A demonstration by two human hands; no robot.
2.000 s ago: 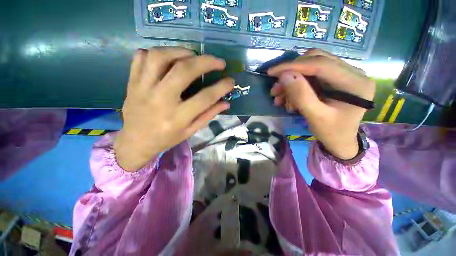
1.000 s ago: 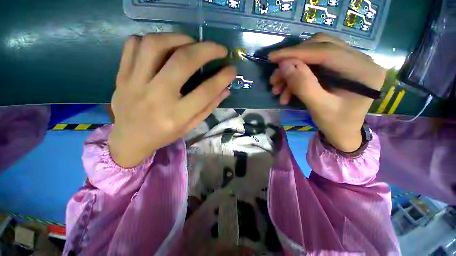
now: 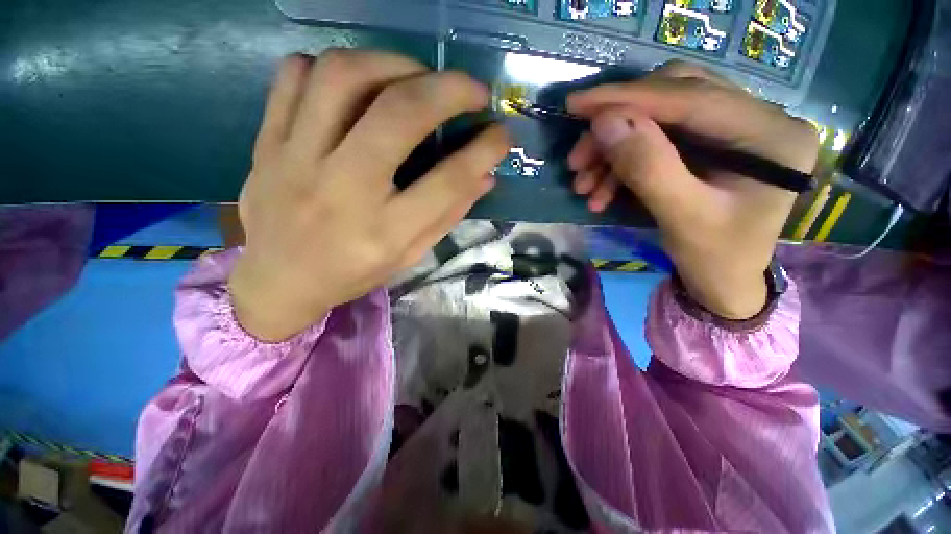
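My right hand (image 3: 699, 156) holds the slim black tweezers (image 3: 746, 165) like a pen. Their thin tips point left at a small yellow patch (image 3: 513, 100), perhaps tape, on the bench; whether they grip it cannot be told. A small white and blue circuit board (image 3: 523, 163) lies below the patch, its left end hidden by my left fingers. My left hand (image 3: 344, 188) lies palm down, fingers spread around the left side of the board and patch. Its index fingertip is close beside the patch. I see nothing held in it.
A clear grey blister tray (image 3: 615, 52) with boards in pockets lies at the back. A dark glossy pouch (image 3: 905, 136) lies at the right, near yellow strips (image 3: 832, 217) and a thin white cord (image 3: 881, 238). The bench edge runs in front of me.
The tweezer tips have moved back from the glare to the yellow patch, which shows more clearly. The view has shifted, and less of the tray shows. My left hand still covers part of the board.
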